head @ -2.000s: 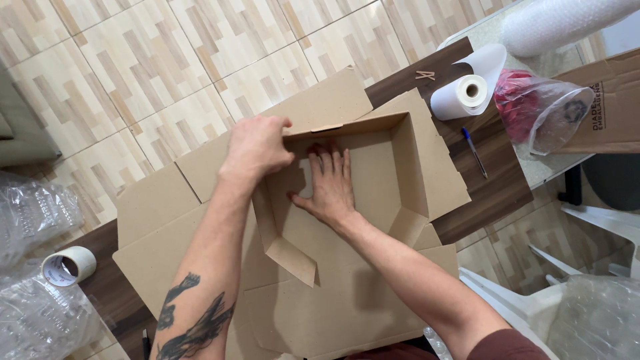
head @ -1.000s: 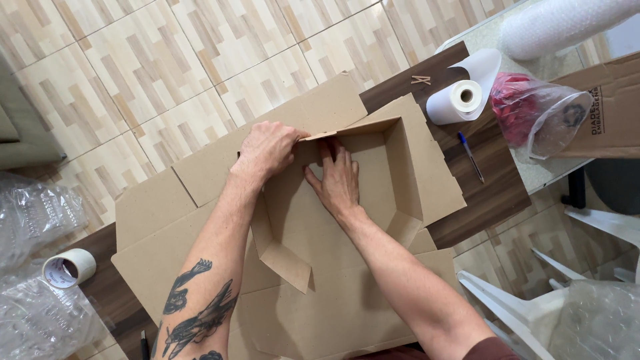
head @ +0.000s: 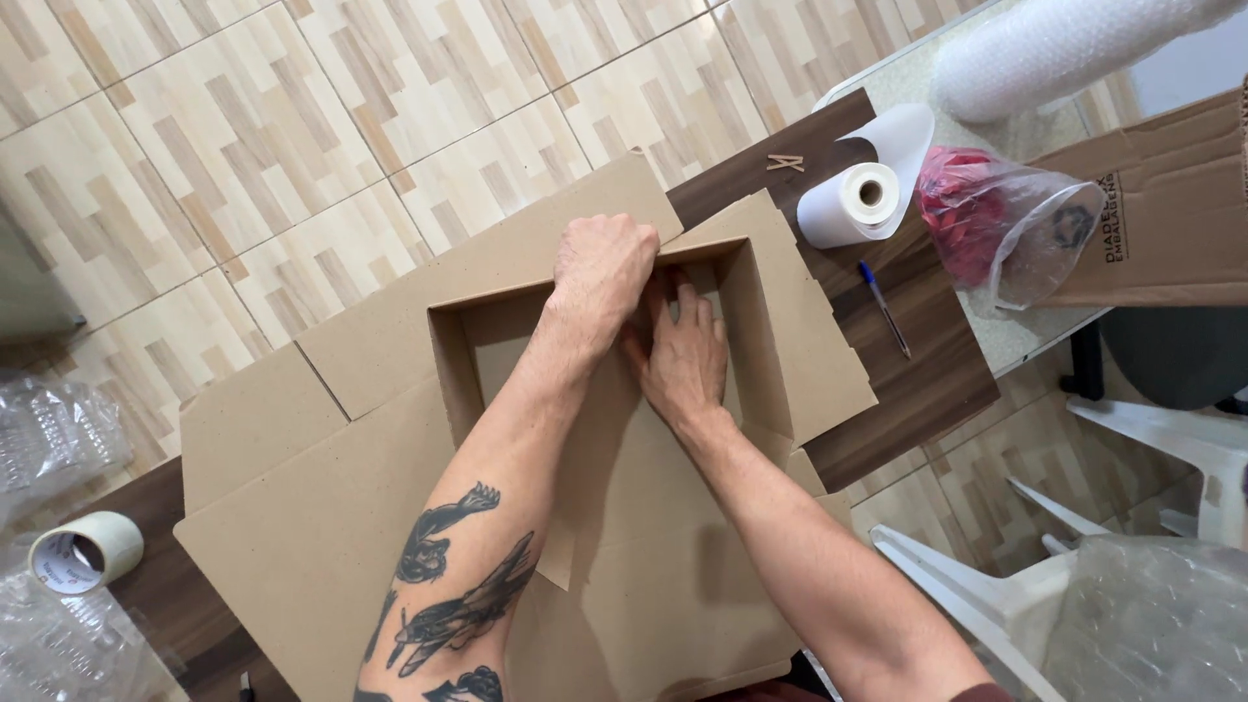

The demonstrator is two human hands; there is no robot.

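A partly folded brown cardboard box (head: 604, 468) lies on a dark wood-grain table, its far wall raised and both side walls turned up. My left hand (head: 606, 255), fingers curled, rests on the top edge of the far wall, right of its middle. My right hand (head: 687, 346) is inside the box against the same wall, fingers pointing away from me; its fingertips are in shadow. Wide flat cardboard flaps (head: 322, 439) spread to the left and beyond the wall.
On the table (head: 936, 380) are a white label roll (head: 848, 205), small wooden pieces (head: 785, 163), a blue pen (head: 885, 310) and a tape roll (head: 86, 553). Beyond stand bubble wrap (head: 1063, 54), a plastic bag of red material (head: 994, 219) and a cardboard box (head: 1160, 205). White plastic chairs (head: 1014, 595) stand right.
My left hand has moved right along the far wall, from its left part to beside my right hand. My right hand stays inside the box.
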